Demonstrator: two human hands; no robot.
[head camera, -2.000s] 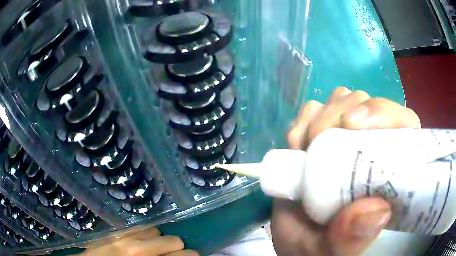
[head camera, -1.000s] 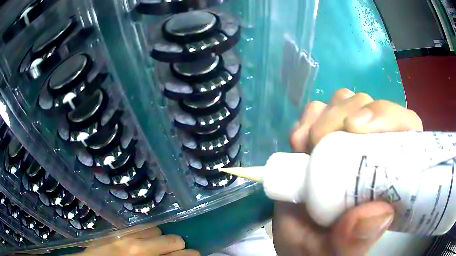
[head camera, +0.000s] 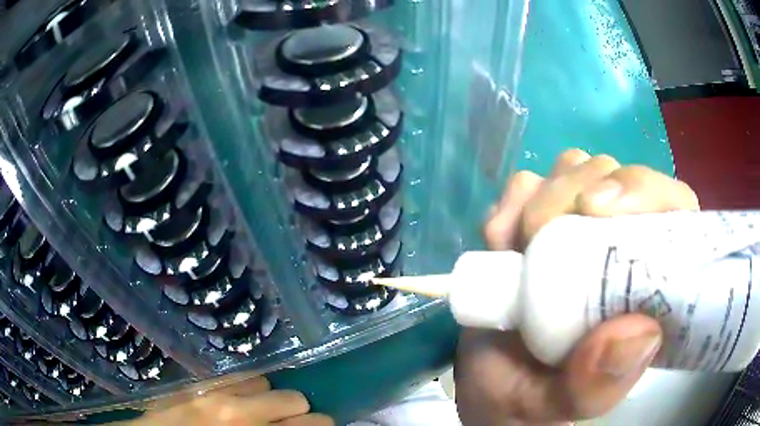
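My right hand (head camera: 575, 358) is closed around a white squeeze bottle (head camera: 558, 274), held almost level with its nozzle (head camera: 417, 284) pointing left. The nozzle tip is at the near end of the rightmost full row of round black parts (head camera: 354, 200); whether it touches a part I cannot tell. The parts stand on edge in a clear blister tray (head camera: 458, 175). My left hand (head camera: 233, 406) is at the tray's near edge, cut off by the bottom of the picture; its fingers are bent, and its grip on the tray cannot be made out.
A green bench top (head camera: 575, 91) lies under the tray. A dark red surface (head camera: 717, 150) is at the right, with a dark-framed grey panel (head camera: 683, 42) above it. Something white shows at the bottom, between my hands.
The bottle and my right hand have shifted slightly right. The tray also appears slightly further right in the picture. My left hand has hardly moved.
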